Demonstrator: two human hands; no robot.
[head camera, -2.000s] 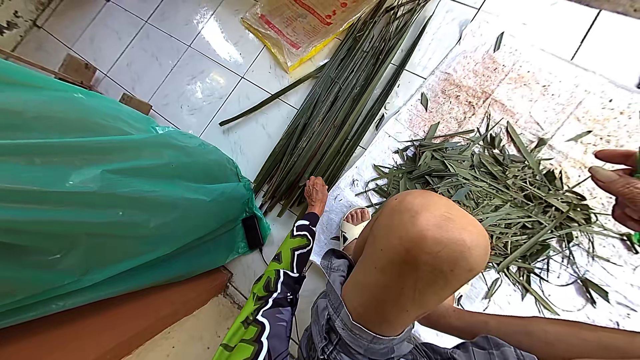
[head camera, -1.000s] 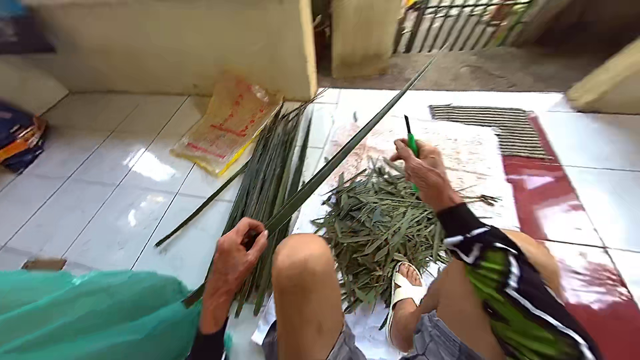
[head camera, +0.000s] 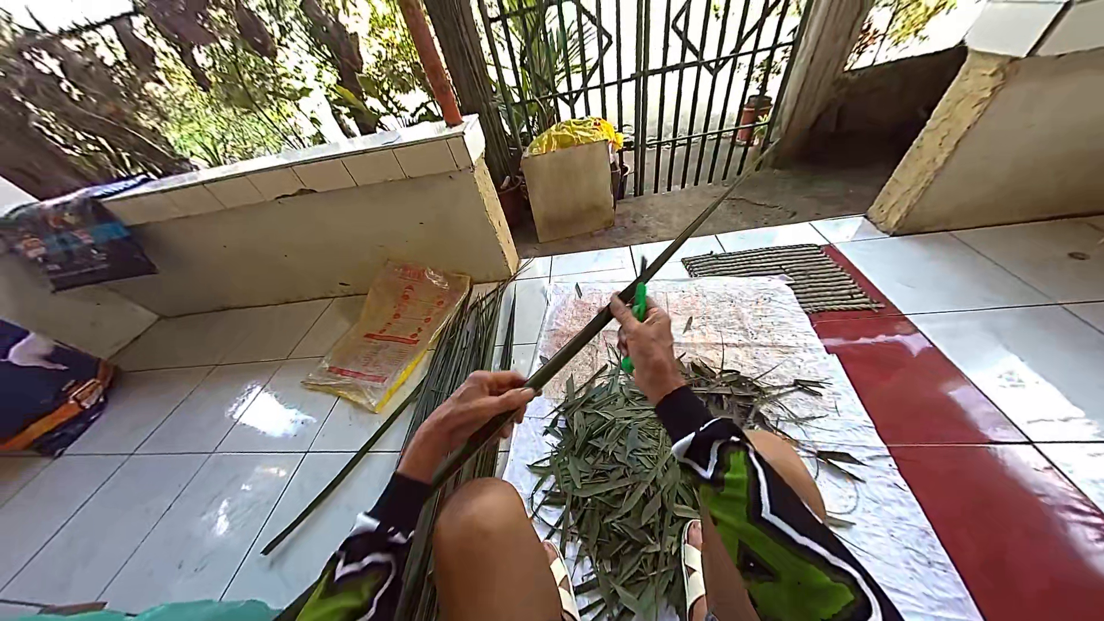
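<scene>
A long, narrow green leaf strip (head camera: 576, 345) runs slantwise across the view, up toward the gate. My left hand (head camera: 476, 414) pinches it above my knee. My right hand (head camera: 645, 341) grips a green-handled knife (head camera: 639, 304), its dark blade pointing up beside the strip, and the thumb and fingers touch the strip too. Under the right hand lies a heap of short cut leaf pieces (head camera: 625, 474) on a stained white cloth (head camera: 733, 319). A bundle of long leaf strips (head camera: 466, 345) lies on the tiles, partly hidden behind my left hand and knee.
A printed plastic sack (head camera: 388, 332) lies left of the bundle. A ribbed mat (head camera: 789, 274) touches the cloth's far right corner. Beyond stand a low wall (head camera: 328, 237), a box with a yellow bag on it (head camera: 569, 190) and a metal gate (head camera: 655, 95). A dark bag (head camera: 43, 388) is at far left.
My left hand, first down on the bundle, then holding a strip, now holds one higher up. My right hand with the knife has come to the strip. The view has tilted up toward the gate.
</scene>
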